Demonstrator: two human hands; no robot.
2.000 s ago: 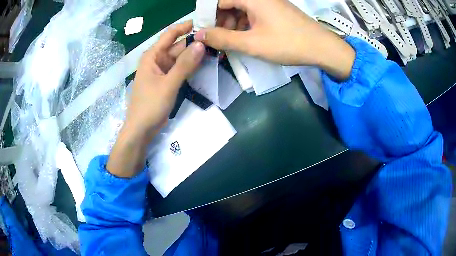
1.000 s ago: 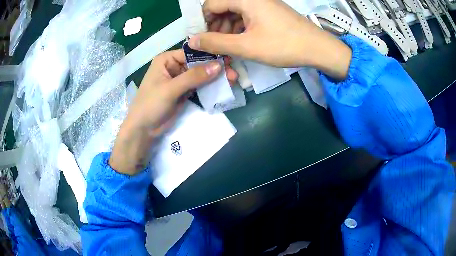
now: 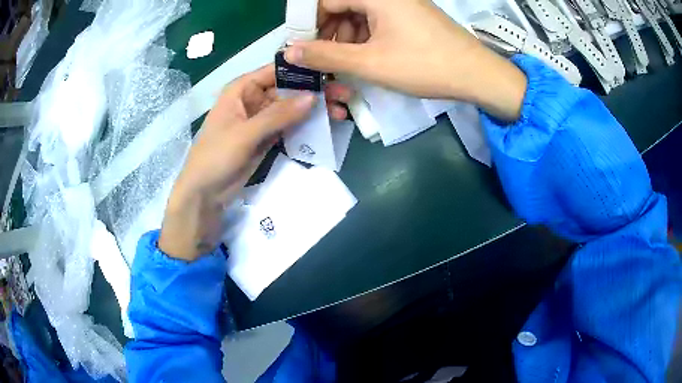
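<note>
A smartwatch [image 3: 298,73] with a dark, finely printed face shows between my hands at the top centre. Its pale strap [image 3: 301,18] runs up past the top edge. My right hand [image 3: 374,52] grips the watch and strap from above with thumb and fingers. My left hand [image 3: 243,127] holds the watch's lower end and a white printed film sleeve [image 3: 308,138] that hangs below it. How far the sleeve covers the watch is hidden by my fingers. A stack of white printed sleeves [image 3: 288,224] lies on the bench below my left hand.
Clear bubble wrap [image 3: 67,135] heaps at the left. A white tape line [image 3: 142,149] crosses the green bench [image 3: 404,224]. A small white tab [image 3: 200,45] lies at the upper left. White sleeves [image 3: 407,120] lie beside my right wrist. Several pale-strapped watches [image 3: 553,63] fill the upper right.
Over the last second, the watch has turned more upright with its printed dark face more exposed. The hanging sleeve has swung slightly left. My left thumb has shifted slightly up and left.
</note>
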